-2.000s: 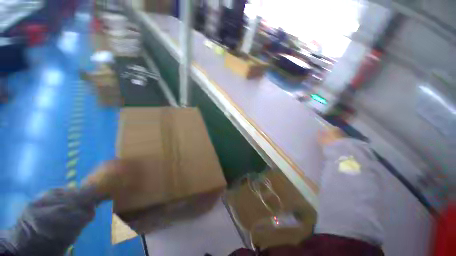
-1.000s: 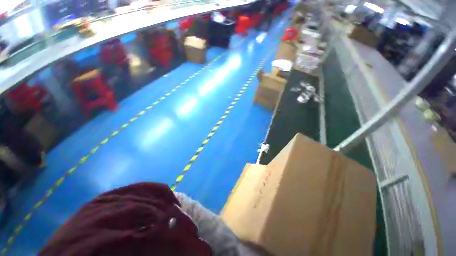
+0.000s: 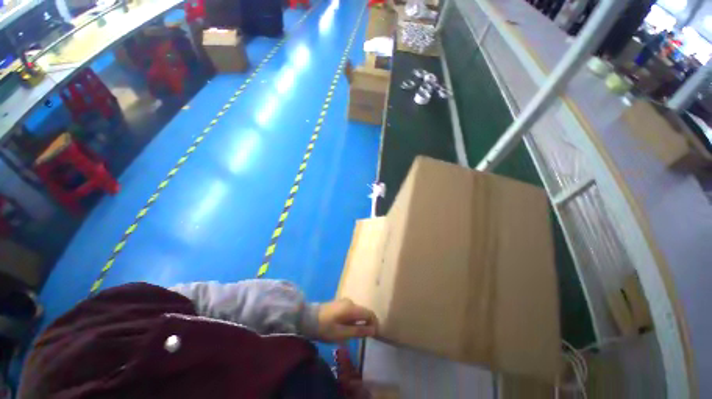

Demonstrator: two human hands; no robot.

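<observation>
A closed cardboard carton (image 3: 476,273), with a tape strip along its top, stands on the near end of the bench. A paler cardboard piece (image 3: 360,261) shows at its left side; whether it is a flap or another box is unclear. My left hand (image 3: 347,319) is at the carton's lower left edge, fingers curled. Its fingertips meet or nearly meet the edge, and their hold is unclear. My right hand is not in view. A white board (image 3: 425,372) shows below the carton.
The green belt (image 3: 421,140) runs ahead with small silvery items (image 3: 424,86) on it. A metal post (image 3: 554,86) slants up beside the carton. An open carton (image 3: 367,93) stands on the blue floor (image 3: 226,195). Red stools (image 3: 74,167) are at left. Another carton (image 3: 667,136) lies on the right bench.
The view has swung left and down from the right bench. My right hand, earlier over that bench, is out of view. My left hand, hidden one second ago, shows again beside the carton.
</observation>
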